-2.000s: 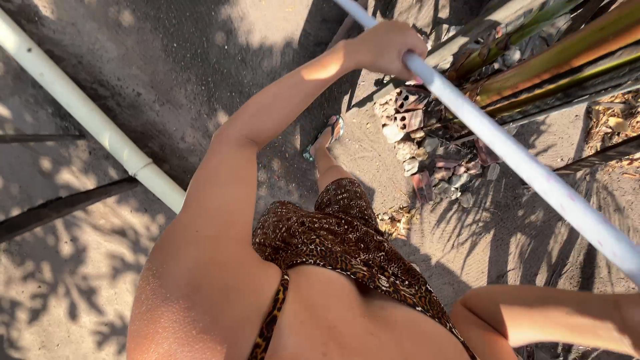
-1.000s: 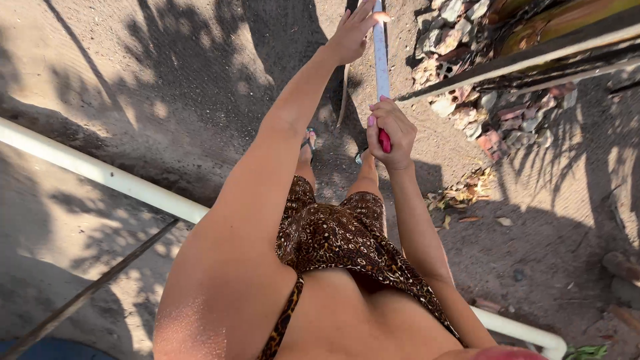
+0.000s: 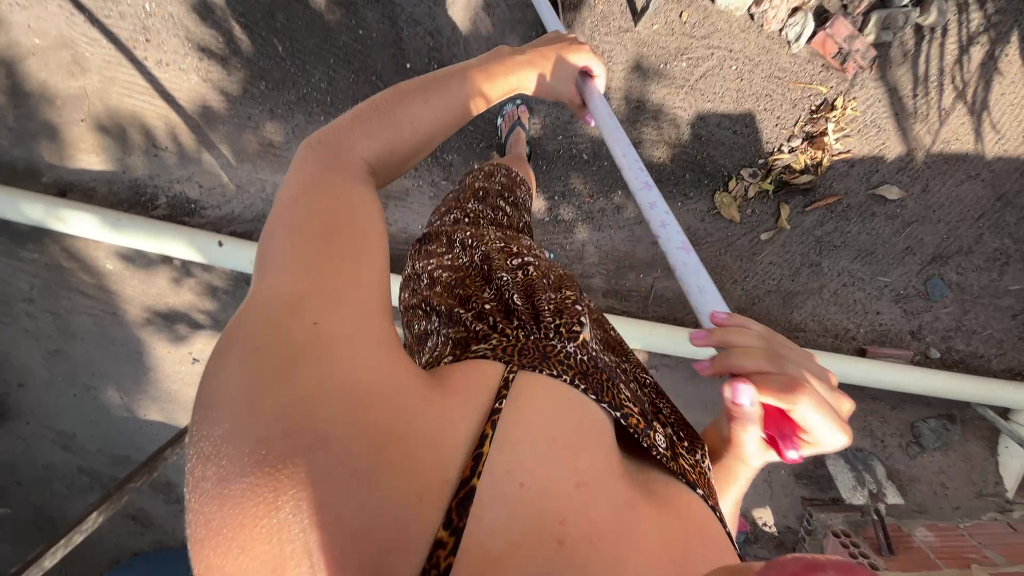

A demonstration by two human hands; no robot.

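Observation:
A white pole point(image 3: 656, 216) with a small pink pattern slants from the top middle down to the right, across the front of my body. Around its upper part my left hand point(image 3: 564, 72) is closed, with the palm side turned down. Lower down, my right hand point(image 3: 776, 384) holds the other end, its fingers loosely curled over the pole and a pink-red end grip point(image 3: 782, 432) showing under the palm. The far end of the pole runs out of the frame at the top, so whatever it carries is hidden.
A pale plastic pipe point(image 3: 136, 236) crosses the sandy ground at my legs. Dry leaves point(image 3: 800, 160) lie right of the pole, with broken brick point(image 3: 844, 44) and rubble beyond. A trowel point(image 3: 864, 480) and hollow bricks point(image 3: 960, 544) are at the lower right. One sandalled foot point(image 3: 514, 128) shows.
My left hand, spread at the pole one second ago, is now closed around it. The pole, nearly upright in the frame then, now slants to the lower right, with my right hand farther from my left.

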